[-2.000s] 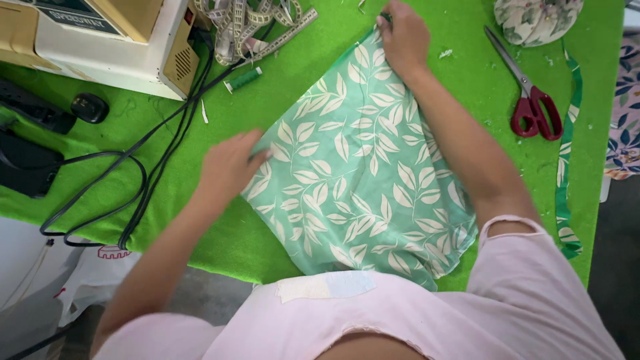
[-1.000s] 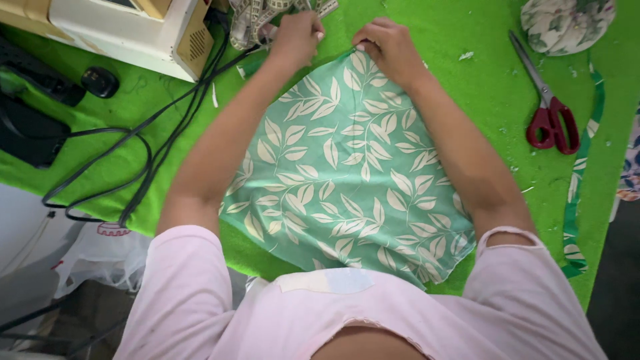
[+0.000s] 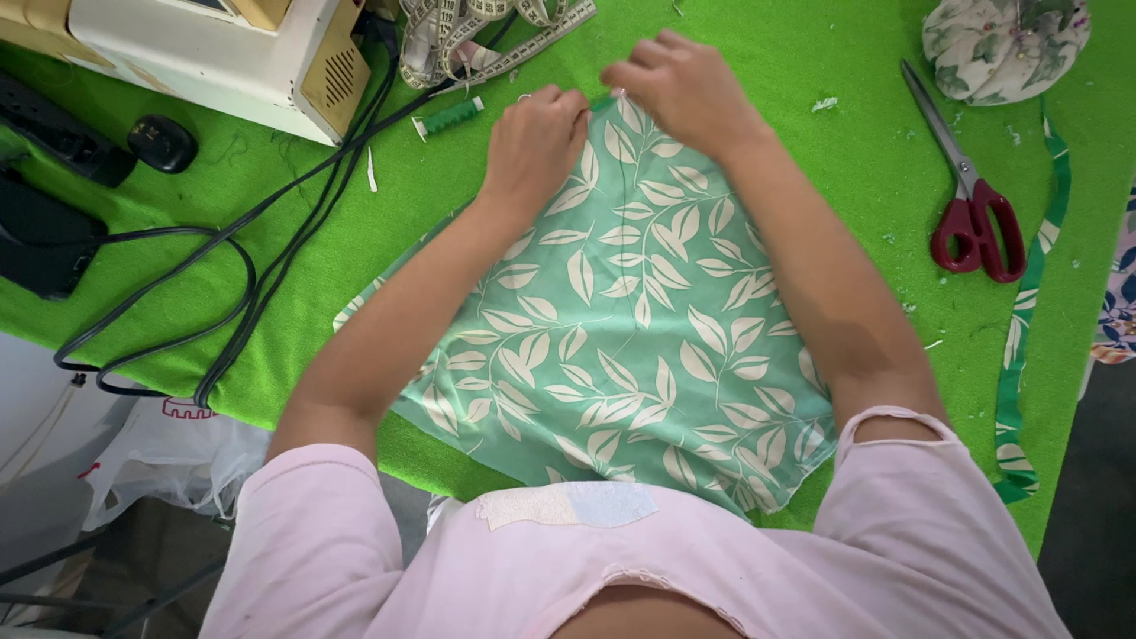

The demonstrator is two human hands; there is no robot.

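Observation:
A green fabric piece with cream leaf print [image 3: 621,328] lies over the front part of the table, its lower edge reaching my shirt. At its far edge, my left hand [image 3: 541,142] has curled fingers at the cloth's border; what lies between the fingertips is hidden. My right hand [image 3: 679,93] pinches the top corner of the fabric between thumb and fingers, slightly blurred. A thin dark line runs down the cloth below that corner. Close to my left hand lies a spool of green thread [image 3: 448,119].
Red-handled scissors [image 3: 972,195], a floral pincushion [image 3: 1007,44] and a narrow leaf-print strip [image 3: 1025,319] lie at right. Coiled measuring tape [image 3: 461,40] sits at the far side. A sewing machine [image 3: 213,62], black cables [image 3: 257,266] and a black power strip [image 3: 62,129] are at left.
My left hand has moved from the cloth's left edge to its far edge, then closer to my right hand. The cloth's left part now spreads beneath my left forearm.

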